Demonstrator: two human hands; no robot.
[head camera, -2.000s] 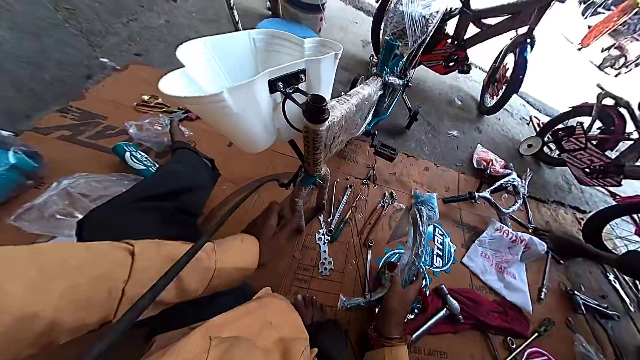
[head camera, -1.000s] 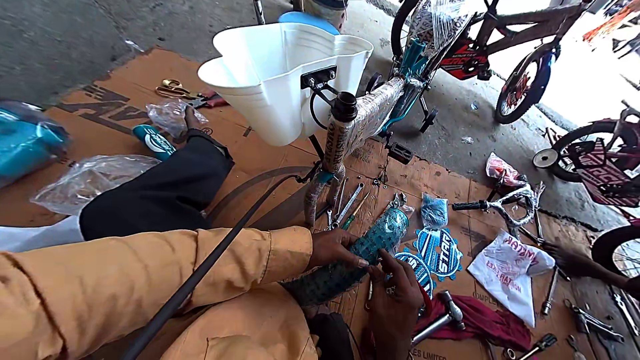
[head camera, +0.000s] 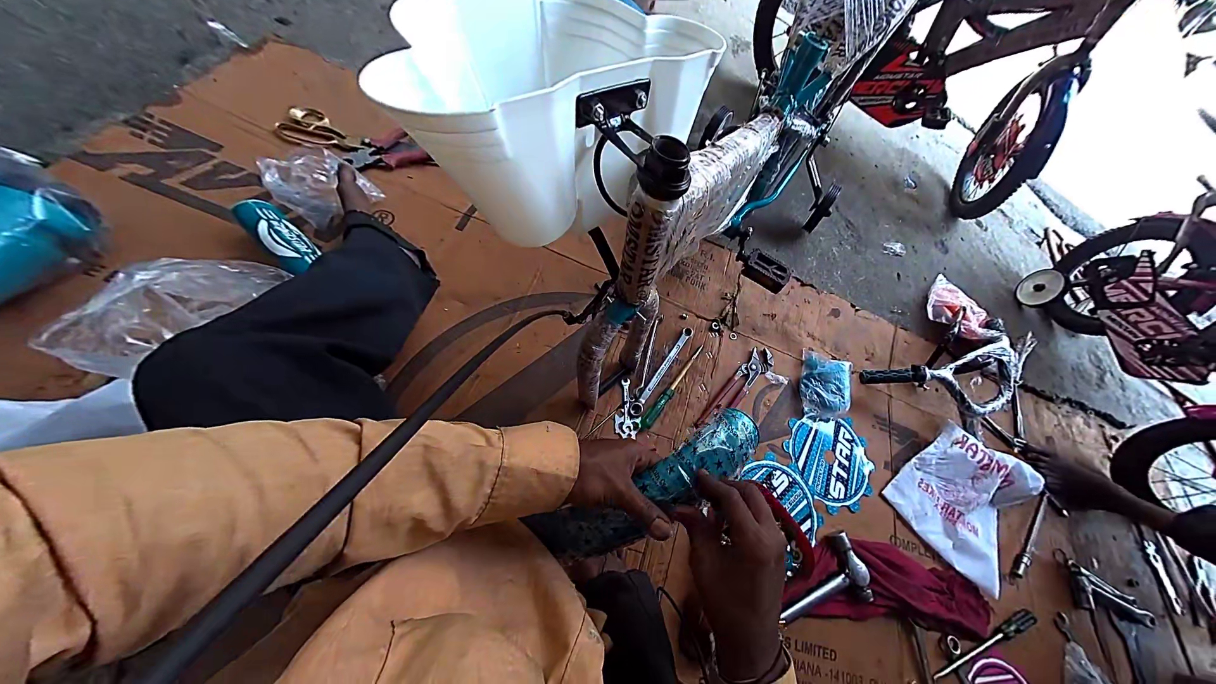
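My left hand (head camera: 622, 484) is closed around a teal, star-patterned part in clear plastic wrap (head camera: 698, 463), whose kind I cannot tell. My right hand (head camera: 741, 570) has its fingertips at the near edge of this part, and a red curved thing (head camera: 796, 537) shows beside it. A wrapped bicycle frame's head tube (head camera: 641, 247) stands upright just beyond, with a white plastic basket (head camera: 532, 123) beside it. Wrenches (head camera: 665, 366), a green-handled screwdriver (head camera: 657, 407) and red-handled pliers (head camera: 730, 389) lie behind the part. Blue printed discs (head camera: 831, 465) lie to its right.
A hammer (head camera: 841, 579) rests on a maroon cloth (head camera: 912, 589). A wrapped handlebar (head camera: 978, 375), a white printed bag (head camera: 959, 503) and another person's hand (head camera: 1073, 480) are at the right. A black cable (head camera: 361, 465) crosses above my left sleeve. Other bicycles (head camera: 1016, 123) stand behind.
Two seconds ago my left hand was near the fork and my right hand was low by the tools. Both have since come together at the star-patterned part. The view has shifted somewhat.
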